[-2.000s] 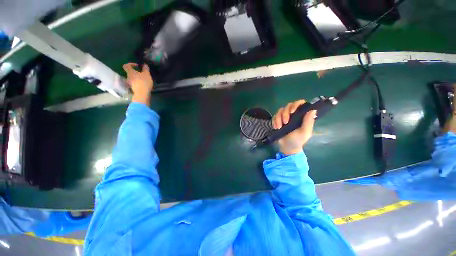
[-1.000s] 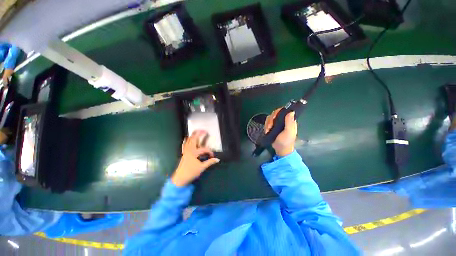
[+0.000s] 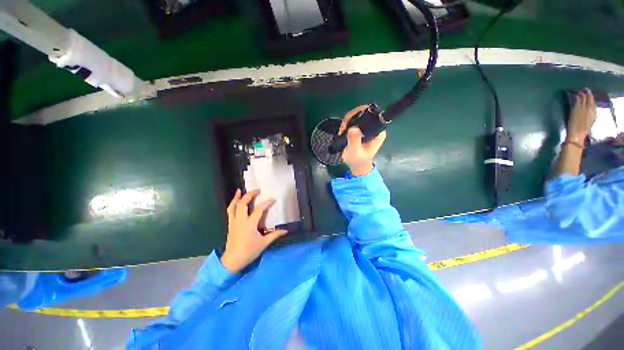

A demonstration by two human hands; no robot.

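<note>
An open device (image 3: 275, 186) with a silver-white plate and a dark strip with a green spot at its far end lies in a black tray (image 3: 305, 184) on the bench in front of me. My left hand (image 3: 248, 232) rests with spread fingers on the device's near left part and grips nothing. My right hand (image 3: 361, 142) is shut on a black electric screwdriver (image 3: 369, 122), which slants with its front end over the round mesh-like screw dish (image 3: 323, 142) right of the tray. The screwdriver's tip is hard to make out.
Beyond a whitish rail (image 3: 311, 70), more devices lie in black trays (image 3: 298, 17). A white post (image 3: 99, 61) stands at upper left. A black box with a white band (image 3: 499, 161) lies right on its cord. Another person's hand (image 3: 581, 116) touches a device at far right.
The device in its tray came off the far side beyond the rail to in front of me. My left hand went from the tray's edge there onto the device. The screwdriver stays in my right hand.
</note>
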